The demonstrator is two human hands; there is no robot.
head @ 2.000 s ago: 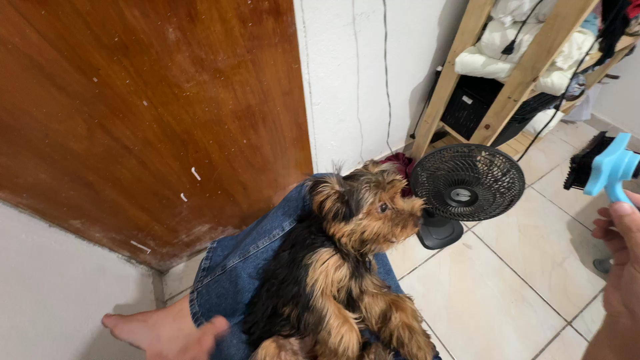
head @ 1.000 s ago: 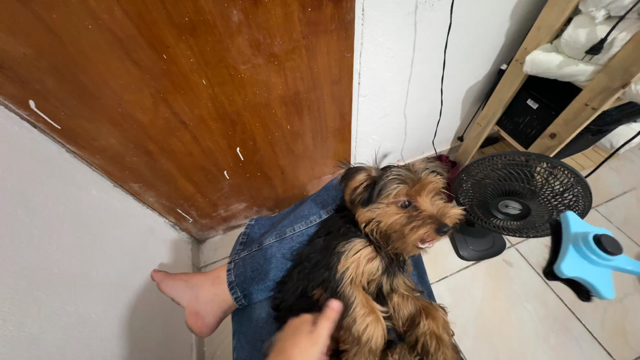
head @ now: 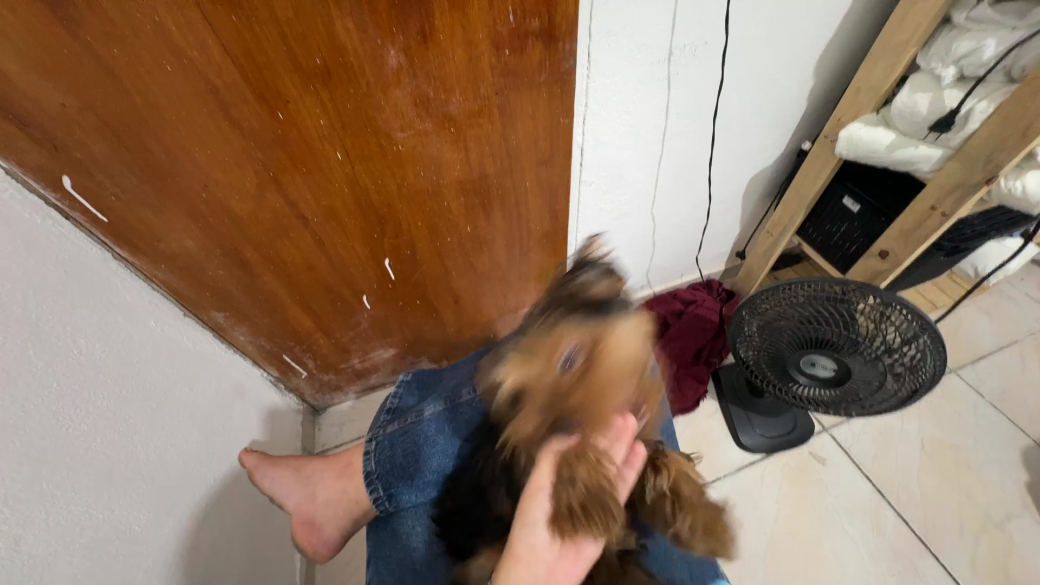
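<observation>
A small black-and-tan long-haired dog [head: 581, 366] lies on its back or side across my denim-covered legs [head: 422, 439], its head raised and blurred by motion. Under its chin is my left hand [head: 569, 504], palm up, with one furry front leg lying between the thumb and the fingers. The fingertips reach the dog's mouth, which seems to be partly open. The other front leg [head: 686, 504] hangs to the right of the hand. My right hand is out of view. A sliver of light blue [head: 719, 581] shows at the bottom edge; what it belongs to cannot be told.
A black fan [head: 837, 349] stands on the tiled floor [head: 894, 487] at right, beside a dark red cloth [head: 691, 341] and a wooden shelf [head: 861, 106] with white bundles. A brown wooden door [head: 325, 162] is ahead. My bare foot [head: 317, 496] is near the left wall.
My left hand has moved from beside the dog's body to under its chin and front leg. The dog's head has swung about. The blue grooming brush has left its place at the right.
</observation>
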